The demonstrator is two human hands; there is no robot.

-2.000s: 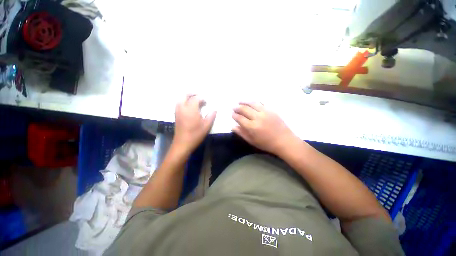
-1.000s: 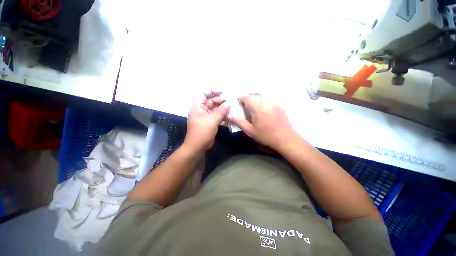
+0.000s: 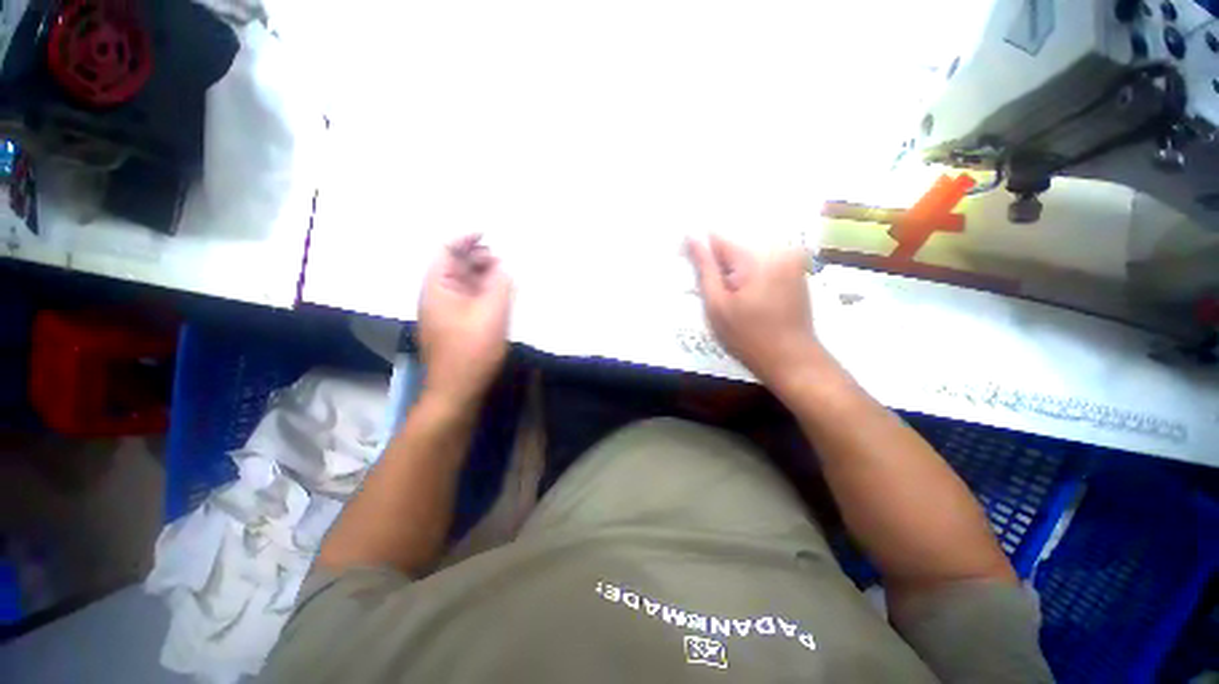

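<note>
My left hand [image 3: 464,310] is over the front part of the white table top [image 3: 588,174], fingers curled, with a small dark spot at the fingertips. My right hand [image 3: 751,297] is to its right, thumb and fingers pinched together and slightly blurred. The hands are well apart. White fabric between them cannot be told from the glaring white table, so what either hand holds is not clear. The sewing machine head [image 3: 1056,80] stands at the upper right, with orange-red tape strips [image 3: 932,217] on its bed beside the needle area.
A black housing with a round red grille [image 3: 102,51] is at the upper left. White fabric pieces [image 3: 254,535] hang over a blue basket [image 3: 201,414] below left. Another blue basket [image 3: 1116,548] is below right. A red object [image 3: 100,374] lies at the left. Ruler marks [image 3: 1056,408] run along the table's front edge.
My hands were close together at the table edge over a small white piece one second ago. Now they are apart, the left moved left and the right moved right. The view has shifted slightly.
</note>
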